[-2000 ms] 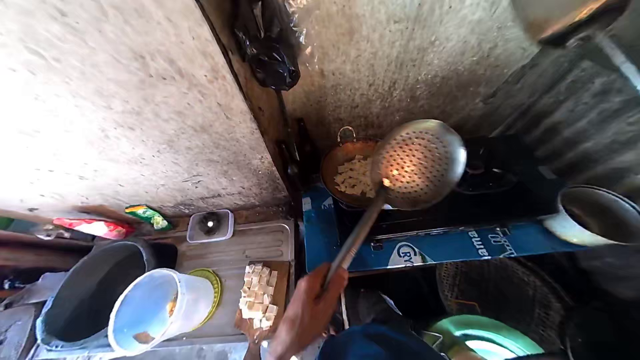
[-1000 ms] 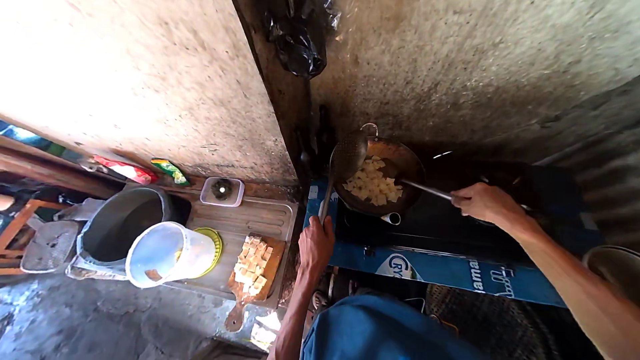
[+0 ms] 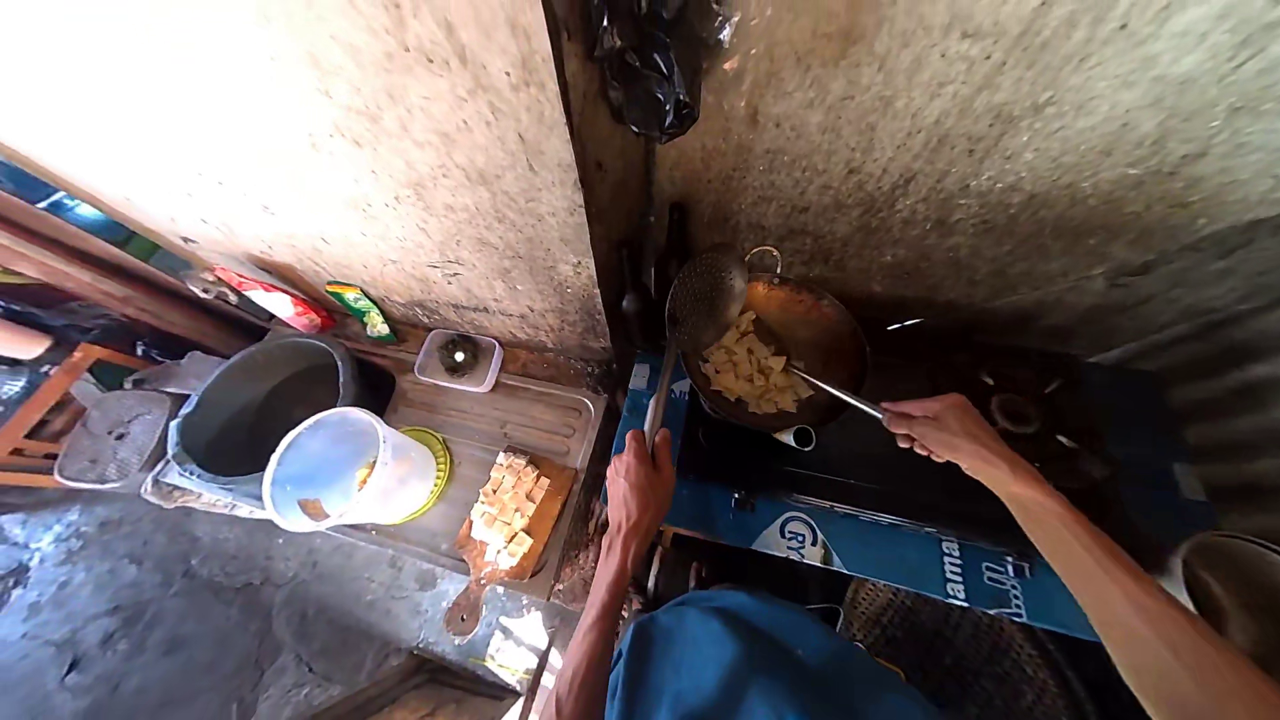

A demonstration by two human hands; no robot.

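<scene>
My left hand [image 3: 640, 482] grips the handle of a perforated metal skimmer [image 3: 706, 296], whose round head is over the left rim of a wok [image 3: 825, 325]. In my right hand [image 3: 945, 432] is the metal handle of a utensil [image 3: 838, 391]; its far end is hidden among the pale cut pieces [image 3: 757, 375] in the wok. The wok stands on the left side of a gas stove [image 3: 900, 550] with a blue front. To the left, cubes that look like tofu [image 3: 508, 508] sit on a wooden cutting board [image 3: 547, 530].
A translucent bucket [image 3: 395, 470] lies tilted beside a large dark basin [image 3: 190, 430]. A small plastic container [image 3: 493, 372] stands against the wall on the drainboard [image 3: 540, 408]. A black plastic bag [image 3: 650, 85] hangs above. At the lower right is a pot [image 3: 1235, 580].
The skimmer, held out before the camera two seconds ago, moved down to the wok's left side. My right hand came into view with its utensil by one second ago. Since then, both hands hold similar positions.
</scene>
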